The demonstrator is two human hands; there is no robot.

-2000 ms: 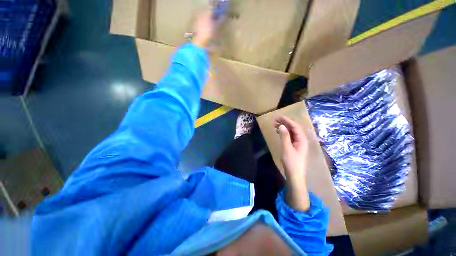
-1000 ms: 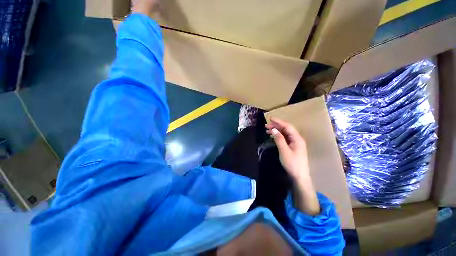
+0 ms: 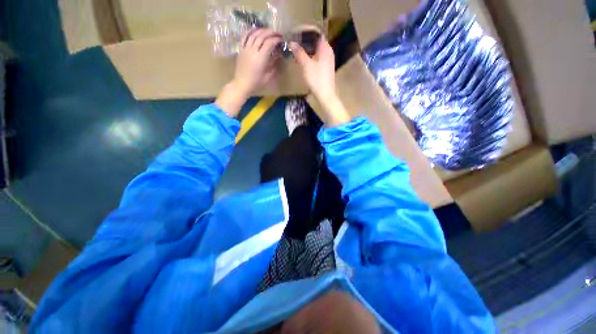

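My left hand (image 3: 256, 62) is at the top centre, with its fingers closed on a clear, shiny polybagged part (image 3: 238, 27) with dark contents. My right hand (image 3: 318, 65) is just beside it, its fingers curled around a small dark item (image 3: 306, 40). Whether this item belongs to the same bag cannot be told. Both hands are over the near flap of an open brown carton (image 3: 176, 68). The top frame edge cuts off this carton.
An open carton (image 3: 523, 104) at the right holds fanned rows of shiny polybagged parts (image 3: 451, 85). Its flaps fold outward, one close to my right forearm. A yellow floor line (image 3: 255, 119) and my shoe show below the hands. Another brown carton (image 3: 49, 271) is at the lower left.
My left hand has come back from the upper left with a clear bag. My right hand has moved up beside it and closed on a dark item. The view has shifted.
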